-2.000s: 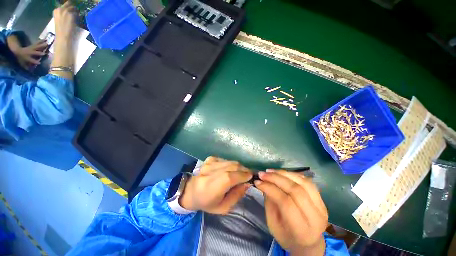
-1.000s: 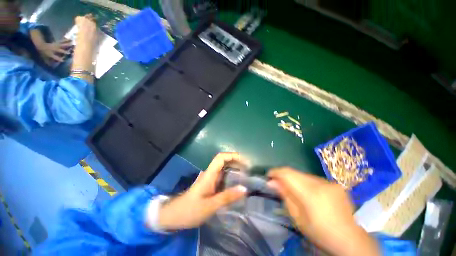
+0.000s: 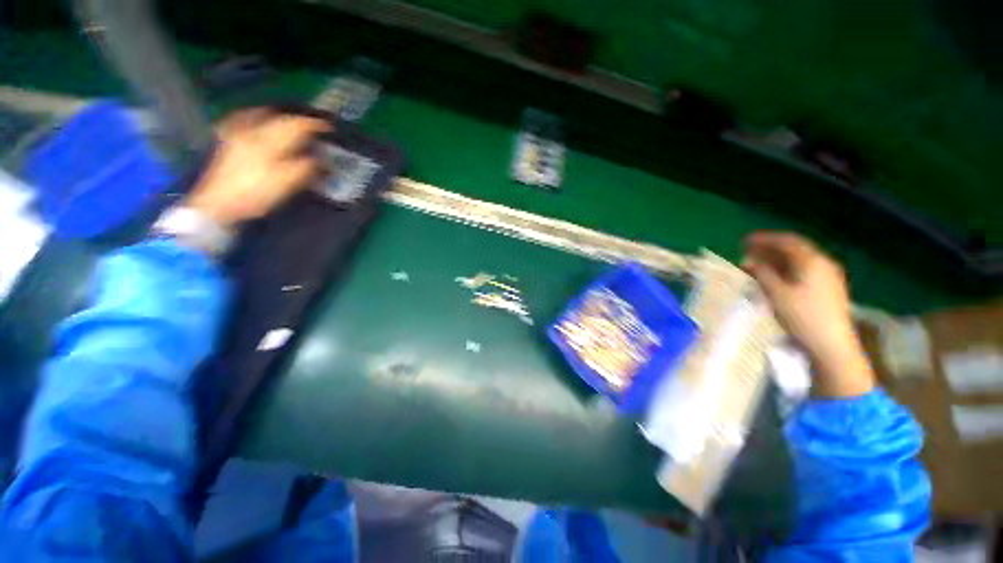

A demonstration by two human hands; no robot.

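The frame is blurred. My left hand [image 3: 258, 165] is over the far end of the black compartment tray [image 3: 275, 258], beside a silver-white phone-sized workpiece [image 3: 350, 176]; its fingertips are too blurred to show whether they hold anything. My right hand [image 3: 803, 302] is at the far end of the tan adhesive sheets [image 3: 709, 412], fingers curled; whether it grips a sheet cannot be told. A small white piece [image 3: 274, 339] lies on the tray's edge.
A blue parts bin [image 3: 658, 346] holds tiny tan-white slivers. Loose slivers [image 3: 497, 295] lie on the green bench [image 3: 429, 407]. A second blue bin [image 3: 97, 170] is at left. Another silver-white part [image 3: 539, 152] lies beyond the bench strip. Brown cartons [image 3: 957, 396] stand at right.
My hands have parted from the dark part they held over my lap. The left moved up to the tray, the right to the sheets. The view has shifted right.
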